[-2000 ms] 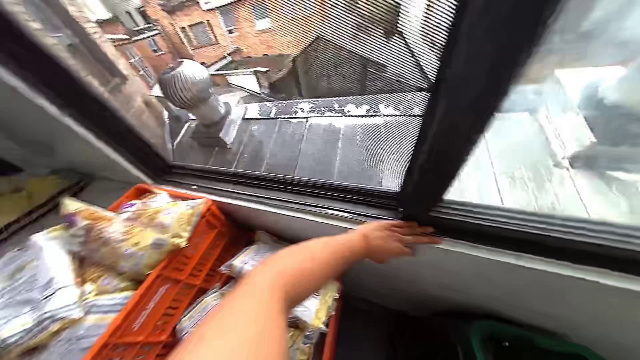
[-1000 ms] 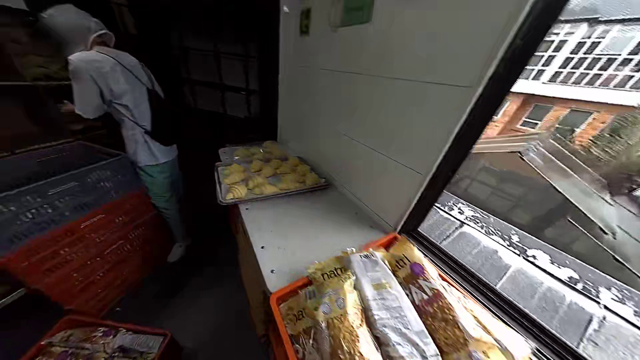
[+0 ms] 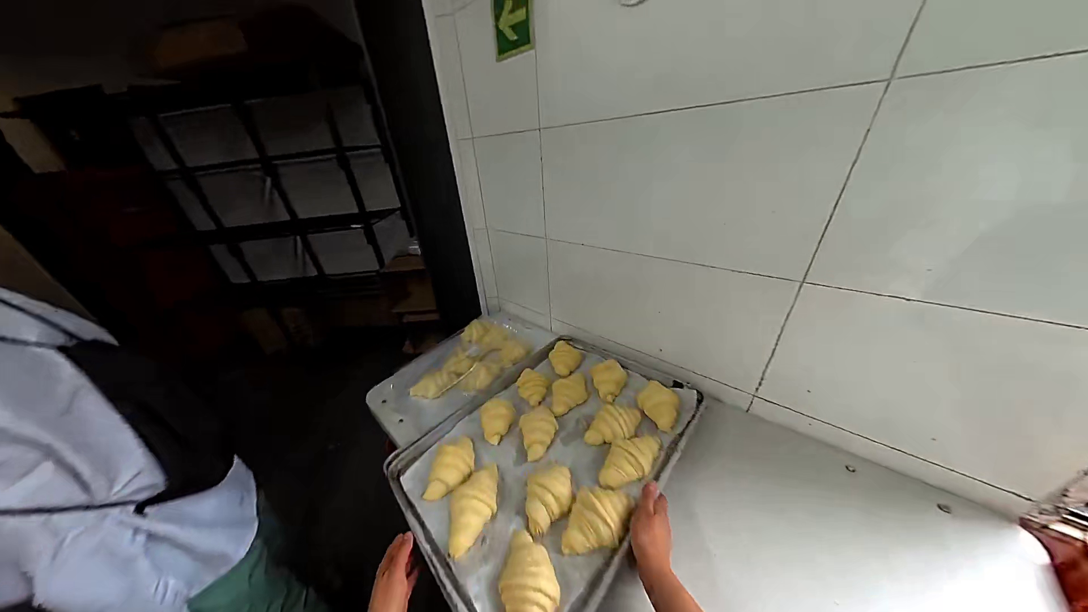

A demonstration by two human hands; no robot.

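A metal baking tray (image 3: 422,516) lined with paper carries several unbaked croissants (image 3: 548,495) and lies at the corner of the white counter. My right hand (image 3: 651,534) touches the tray's right rim, fingers along the edge. My left hand (image 3: 396,574) is beside the left rim, fingers raised; whether it touches the rim is unclear. Behind this tray, near the wall, a second tray (image 3: 393,408) holds more pale dough pieces (image 3: 468,366) that look covered by clear plastic.
A person in a white top (image 3: 85,476) stands close at the left. White tiled wall (image 3: 680,212) borders the counter (image 3: 790,510). Dark shelving (image 3: 280,191) stands at the back left, and a red item (image 3: 1067,557) is at the right edge.
The view has swung from the window to the wall corner and come nearer the trays. Both my hands are now at the croissant tray; one second ago neither was in view.
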